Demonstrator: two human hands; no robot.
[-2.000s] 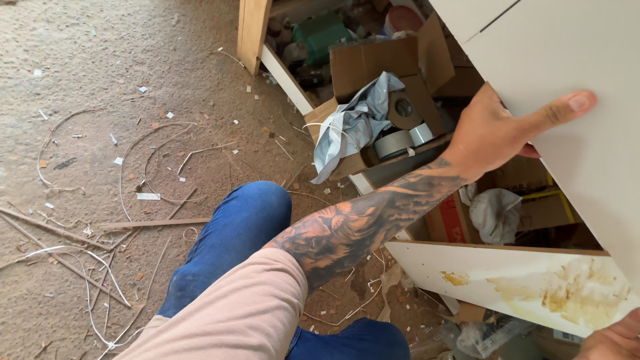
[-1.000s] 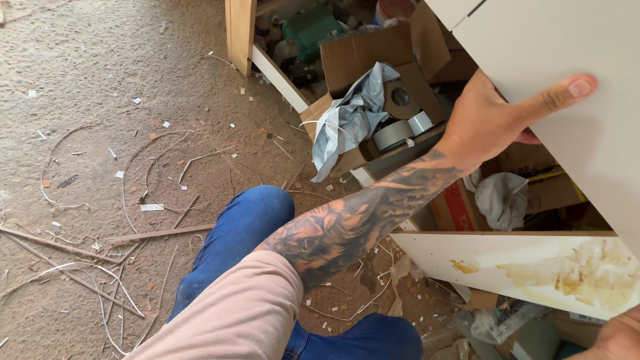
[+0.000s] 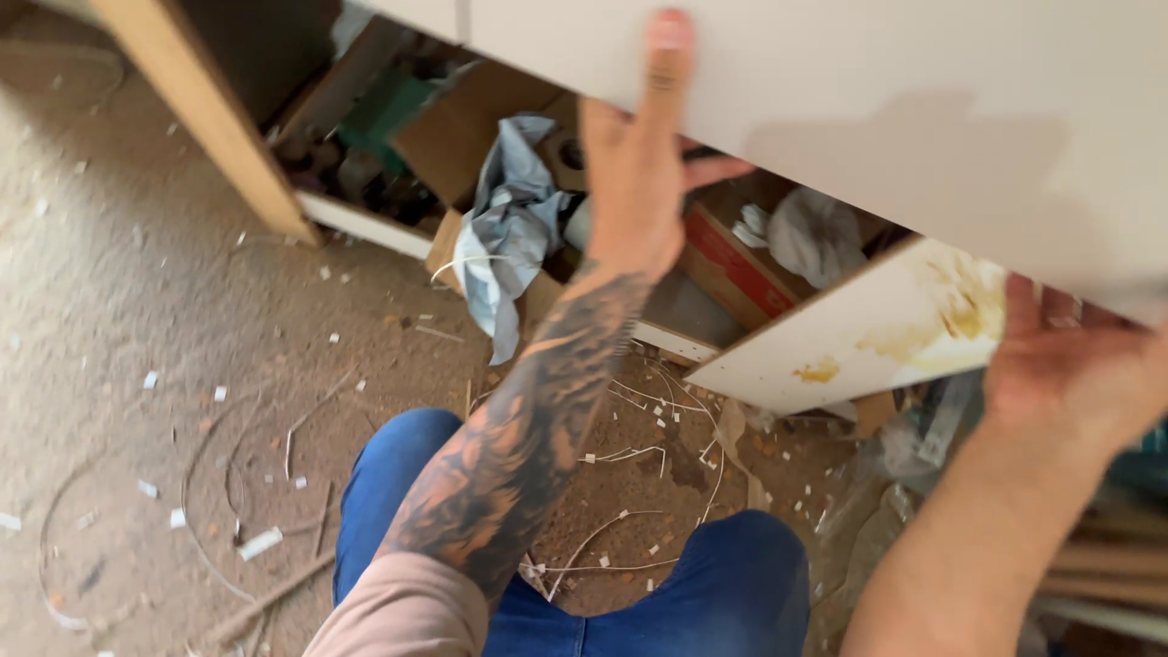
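Observation:
A large white panel (image 3: pixel 867 100) crosses the top of the view, above an open cabinet. My left hand (image 3: pixel 643 164) grips its lower edge, thumb on the white face and fingers underneath. At the right, my right hand (image 3: pixel 1068 351) holds the same edge from below, its fingers partly hidden behind the panel. Under the panel, a second white panel with yellow-brown stains (image 3: pixel 849 338) slants out from the cabinet, its right end behind my right hand. Beside my left wrist, crumpled grey plastic (image 3: pixel 511 228) hangs over an open cardboard box (image 3: pixel 456 137).
A wooden cabinet upright (image 3: pixel 219 119) stands at the upper left. Inside lie a green object (image 3: pixel 388 109), a red-marked box (image 3: pixel 739 265) and a crumpled white bag (image 3: pixel 817 237). Thin white cables (image 3: pixel 584 547), sticks (image 3: pixel 274 598) and paper scraps litter the dirty floor around my knees. Clear plastic lies at the right.
The view has shifted to the right. My right hand and forearm, earlier only at the frame's corner, now show well. The large panel's lower edge lies at a flatter slant.

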